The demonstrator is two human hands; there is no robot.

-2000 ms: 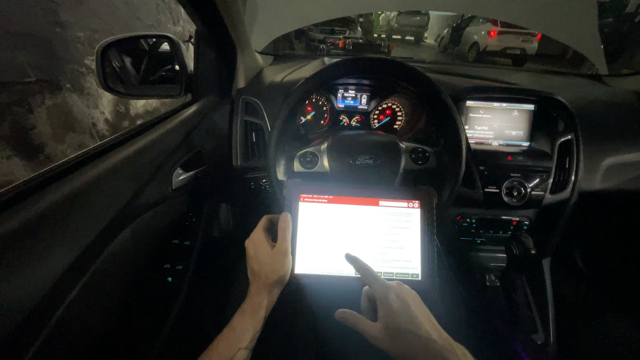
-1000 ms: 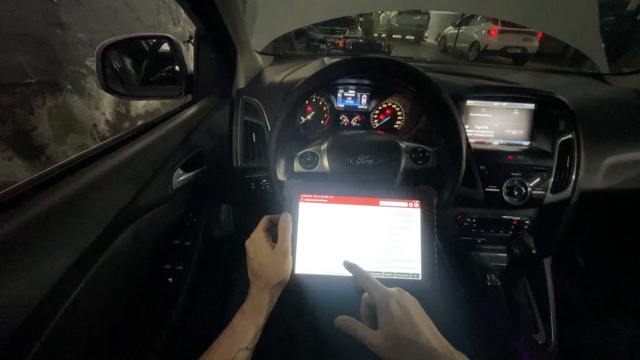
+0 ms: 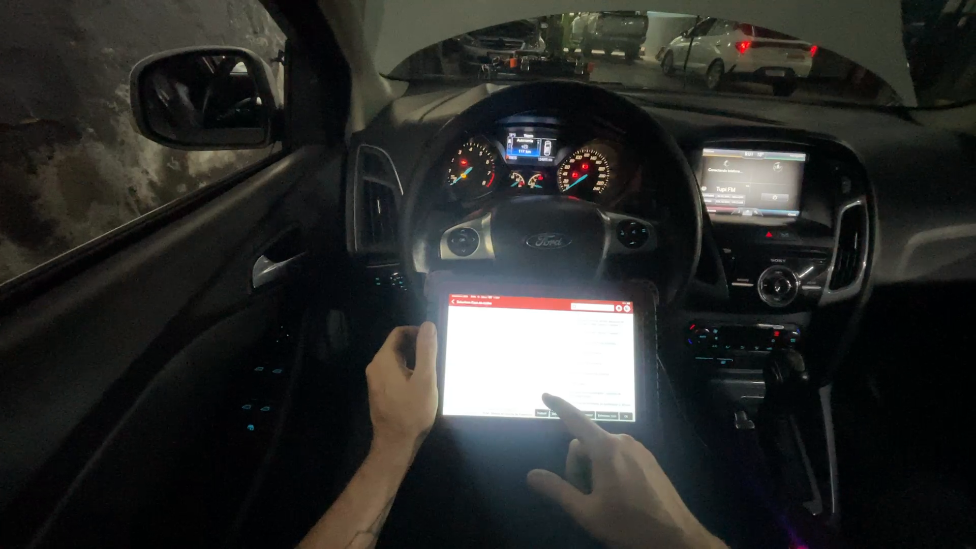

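A tablet (image 3: 503, 358) in a dark case, its bright screen topped by a red bar, stands in front of the lower part of the Ford steering wheel (image 3: 548, 242). My left hand (image 3: 402, 381) grips its left edge, the thumb along the front. My right hand (image 3: 610, 473) is at the lower right of the screen, index finger extended with its tip over the lower middle of the screen; whether it touches the glass I cannot tell. The thumb is apart from the index finger, and this hand holds nothing. Behind the wheel the instrument cluster (image 3: 531, 164) is lit.
On the left are the driver's door with its handle (image 3: 273, 268) and the side mirror (image 3: 206, 97). A lit centre display (image 3: 752, 181), a round audio knob (image 3: 778, 286) and a gear lever (image 3: 785, 374) are on the right. Beyond the windshield are a raised hood (image 3: 854, 38) and a white car (image 3: 743, 57).
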